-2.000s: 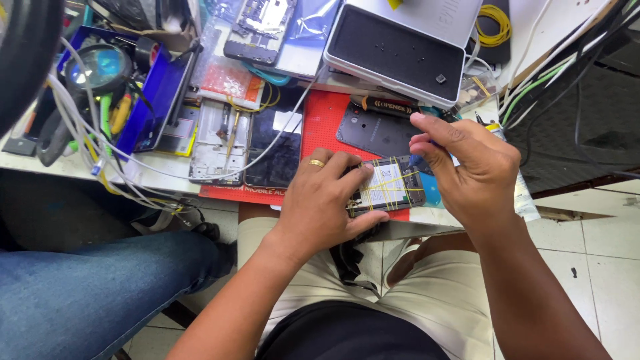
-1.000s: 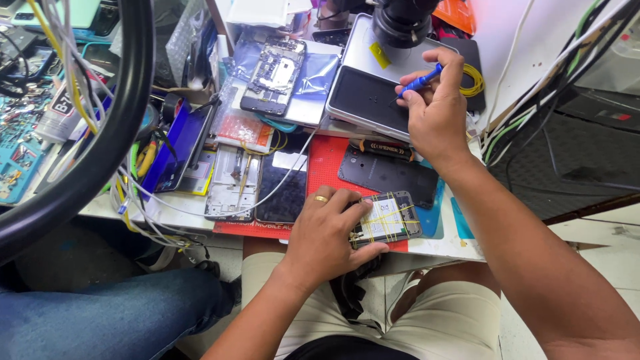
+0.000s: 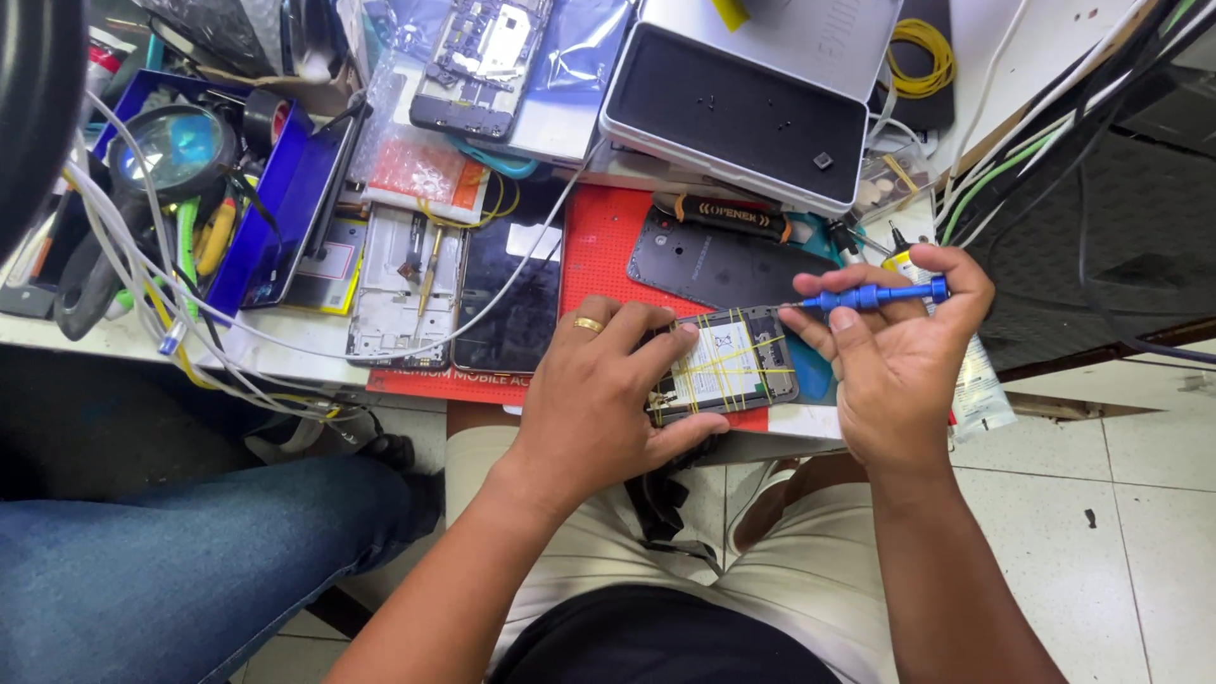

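My left hand [image 3: 608, 389] grips the left end of an opened smartphone [image 3: 727, 366], which lies at the table's front edge, partly on a red mat [image 3: 594, 256]. Yellow rubber bands wrap the phone, and its white-labelled battery faces up. My right hand [image 3: 888, 351] holds a blue precision screwdriver [image 3: 874, 295] between thumb and fingers, its tip at the phone's upper right corner. Behind the phone lies a dark phone back cover [image 3: 698, 261], with a black and orange opener tool [image 3: 731, 218] across its top edge.
A metal case [image 3: 731, 114] with tiny screws on dark foam stands at the back. To the left are a dark phone screen [image 3: 508, 304], a phone frame [image 3: 385, 285] with tweezers, and a blue tool box [image 3: 256, 209]. A white cable [image 3: 513, 280] crosses them. Another person's denim-clad leg [image 3: 218, 551] is at left.
My right hand has come down from the foam-lined case to the phone with the blue screwdriver. My left hand remains on the phone. The view has shifted.
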